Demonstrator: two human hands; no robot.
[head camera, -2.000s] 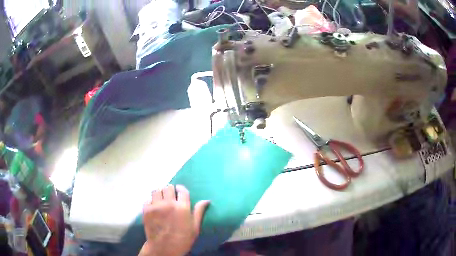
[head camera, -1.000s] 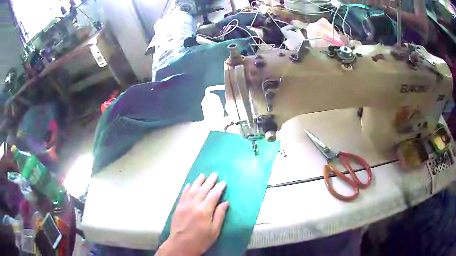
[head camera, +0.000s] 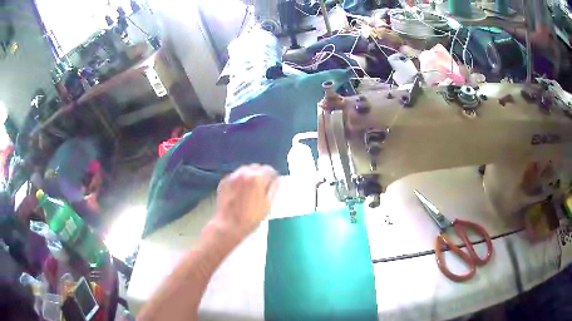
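Observation:
The teal-green cloth panel (head camera: 320, 269) lies flat on the white table, its top edge at the presser foot (head camera: 353, 212) of the cream sewing machine (head camera: 439, 131). It runs down past the picture's bottom edge. My left hand (head camera: 248, 191) is left of the machine head, above and left of the panel and off it. Its fingers look curled beside the heaped dark teal cloth (head camera: 213, 157); blur hides whether they hold anything. My right hand is out of the picture.
Red-handled scissors (head camera: 461, 244) lie right of the needle on the white table (head camera: 407, 285). A white plastic shape (head camera: 302, 160) stands left of the machine head. A green bottle (head camera: 63, 219) and a phone (head camera: 84, 298) are at left. Small tins (head camera: 540, 219) are at right.
My left hand has left the panel and moved up towards the dark cloth. The panel has turned straighter, its edges now nearly upright. The view has shifted, so the machine sits lower and further right.

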